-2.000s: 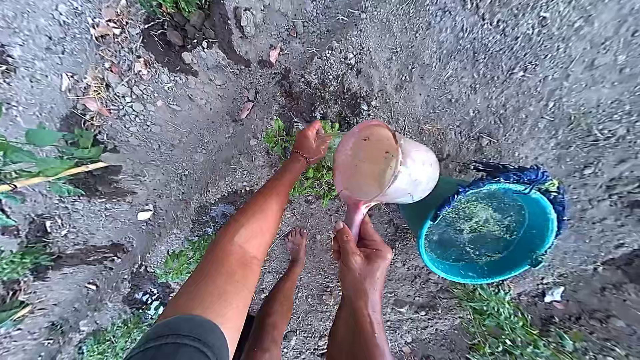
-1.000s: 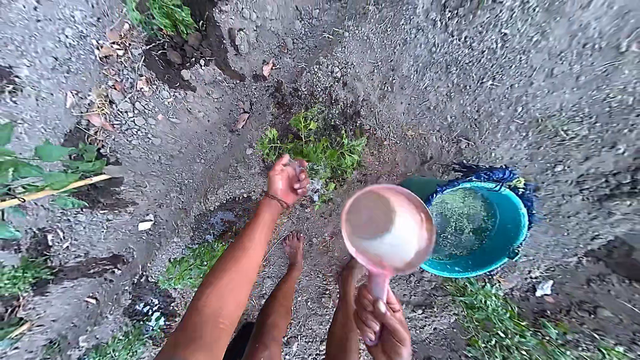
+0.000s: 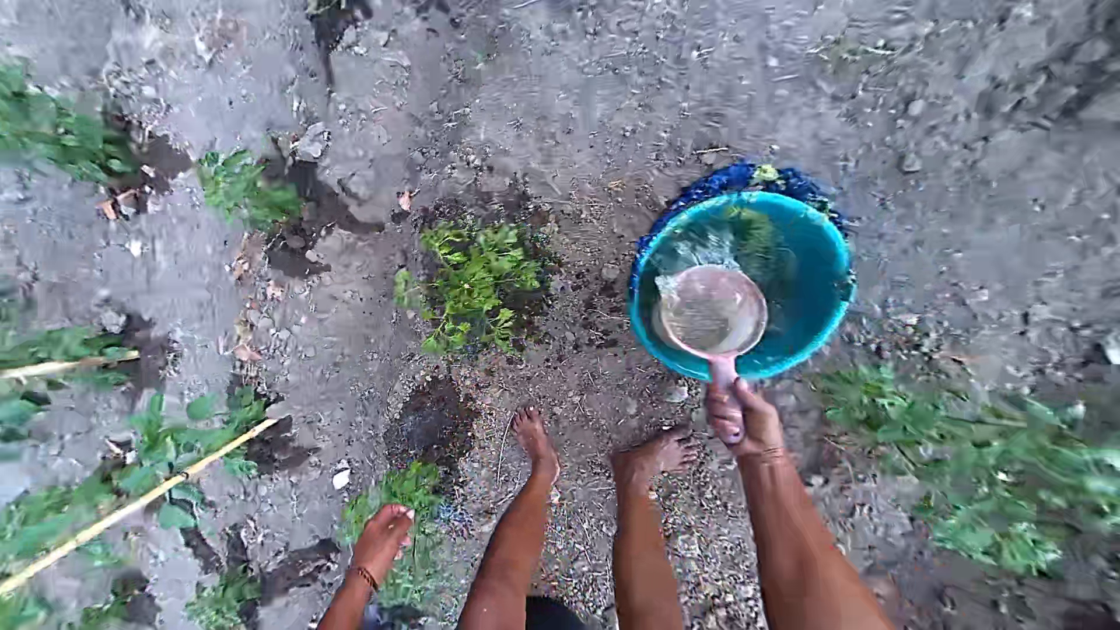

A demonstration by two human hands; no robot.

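My right hand (image 3: 742, 418) is closed round the handle of a pale pink plastic dipper (image 3: 710, 311), whose bowl is at the water inside a teal bucket (image 3: 842, 306). Water ripples beside the dipper's bowl. Dark blue material wraps the bucket's far rim. My left hand (image 3: 385, 534), with a bracelet at the wrist, hangs low at the left over a green plant; its fingers are curled and I see nothing in them. A leafy green plant (image 3: 477, 284) stands in dark, wet-looking soil to the left of the bucket.
My bare feet (image 3: 535, 437) stand on the soil between the plant and the bucket. More plants (image 3: 245, 188) grow at the left, where a thin pale stick (image 3: 140, 499) lies slanted. Low greenery (image 3: 989, 464) spreads at the right. A damp hollow (image 3: 430, 420) lies near my left foot.
The dipper has moved from beside the bucket into it, in my right hand. My left hand has drawn back from the leafy plant toward the lower left. The view has shifted.
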